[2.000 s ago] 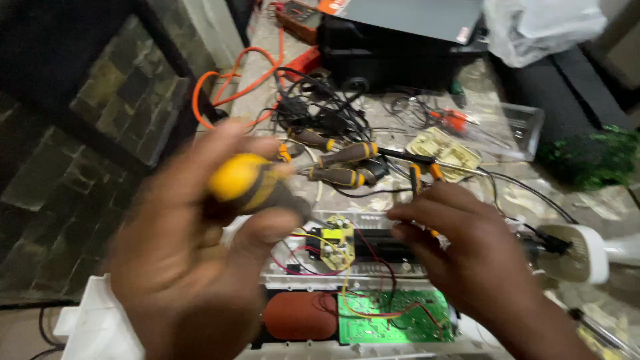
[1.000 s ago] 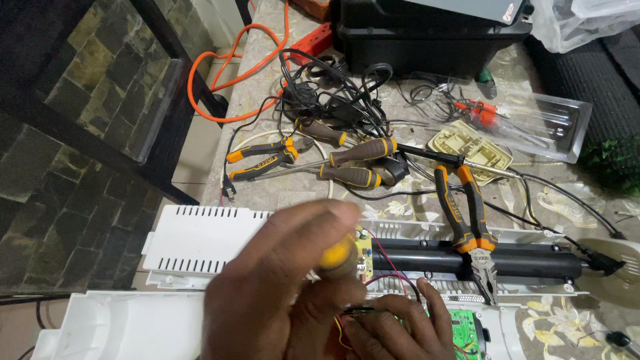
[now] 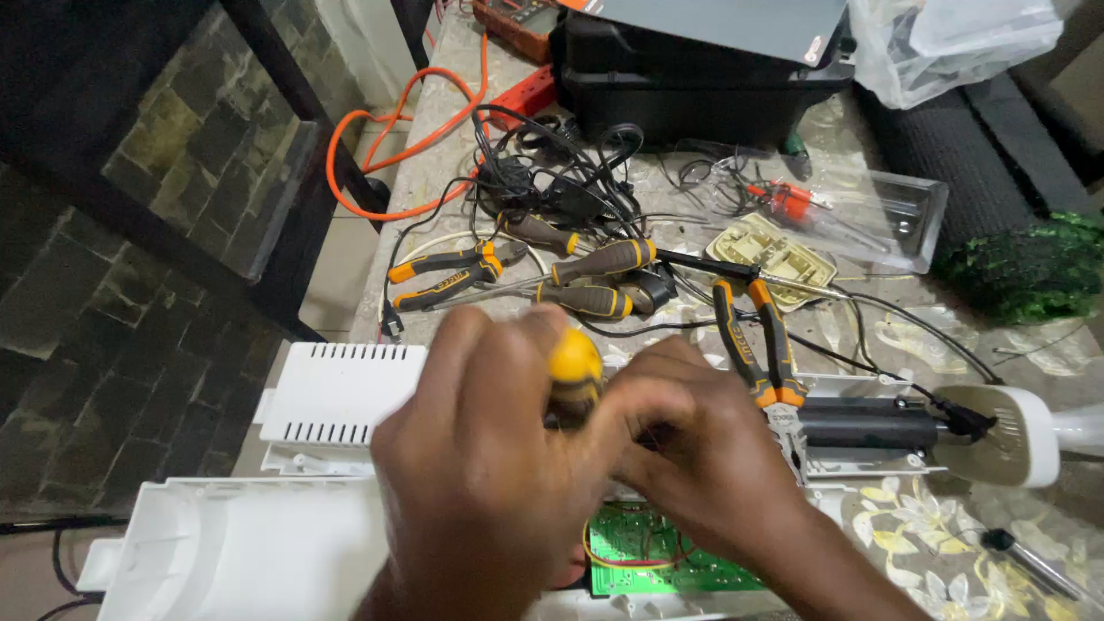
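Observation:
My left hand [image 3: 492,448] is closed around a screwdriver [image 3: 575,366] with a yellow and dark handle, whose shaft is hidden. Touching it on the right, my right hand [image 3: 699,423] has its fingers bent together; whether something thin is between them is blurred and hidden. Below both hands lies a green circuit board [image 3: 638,552] with red and yellow wires, in a white plastic housing [image 3: 285,543]. Combination pliers [image 3: 772,354] rest across the housing and a black cylinder [image 3: 862,427], just right of my right hand.
Several screwdrivers [image 3: 604,259] and side cutters [image 3: 457,276] lie beyond my hands, near tangled black cables [image 3: 561,172]. Farther back stand a black case [image 3: 690,95] and a clear plastic tray [image 3: 914,224]. A vented white cover [image 3: 345,388] is at left, an orange cable [image 3: 336,164] behind.
My left hand still has the screwdriver. My right hand, lower beside the circuit board a second ago, is now raised against my left hand. The pliers rest as before.

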